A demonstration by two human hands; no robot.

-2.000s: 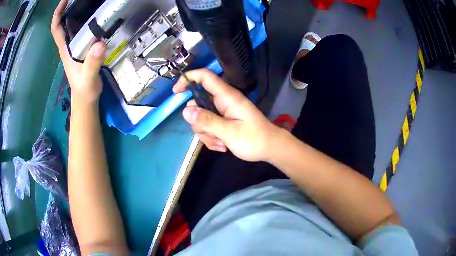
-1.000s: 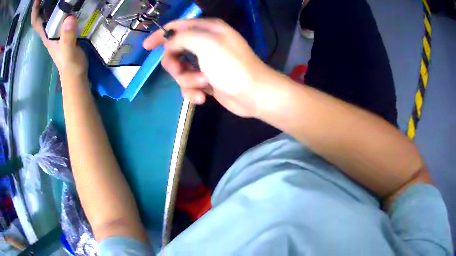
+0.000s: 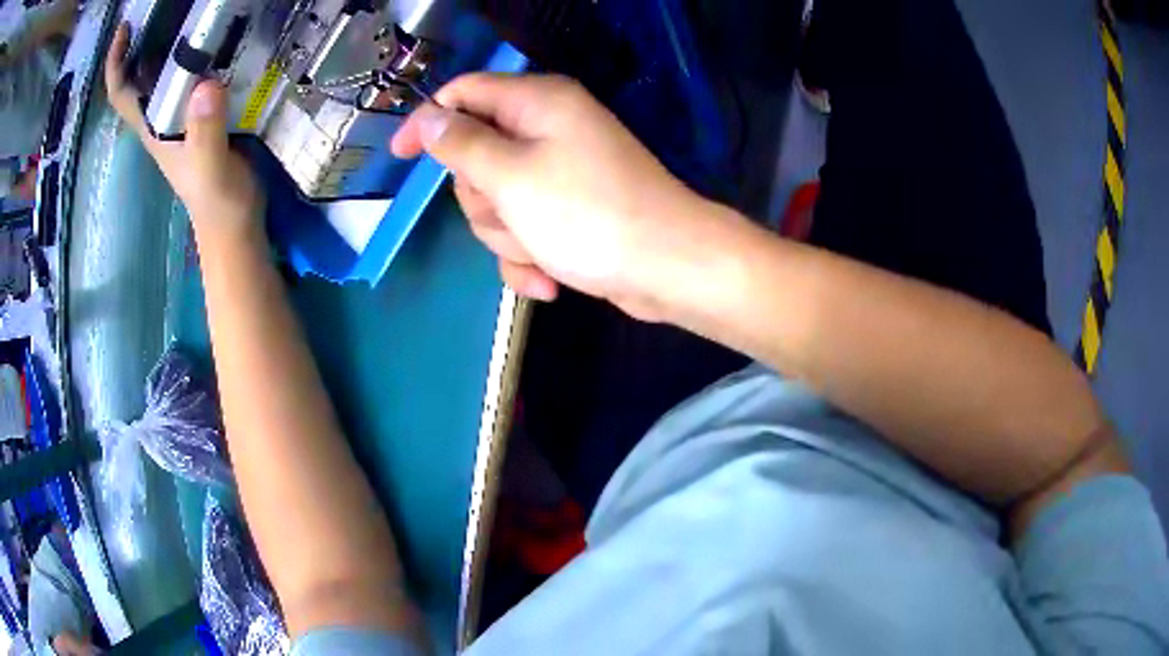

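Note:
The silver-white machine housing (image 3: 308, 146) lies in the blue tray (image 3: 413, 205) at the upper left, cut off by the top edge. My left hand (image 3: 205, 154) holds the housing's left end, thumb on its front face near a black tab (image 3: 192, 58). My right hand (image 3: 551, 186) is closed around a hand screwdriver; its thin shaft (image 3: 417, 90) points at the bright metal mechanism (image 3: 372, 71). The handle is hidden in my fingers. Whether the tip touches the mechanism is too blurred to tell. A yellow label (image 3: 262, 92) shows beside the mechanism.
Knotted clear plastic bags (image 3: 186, 417) lie on the green mat (image 3: 391, 372) left of my left forearm. The bench's pale edge (image 3: 494, 436) runs beside my legs. Yellow-black tape (image 3: 1105, 231) crosses the grey floor at right. Part of another person's hand (image 3: 74, 643) shows at the lower left.
The view has shifted, so the machine sits higher and the black power tool no longer shows clearly. My right hand has rolled over, covering the screwdriver handle. My left hand keeps its hold.

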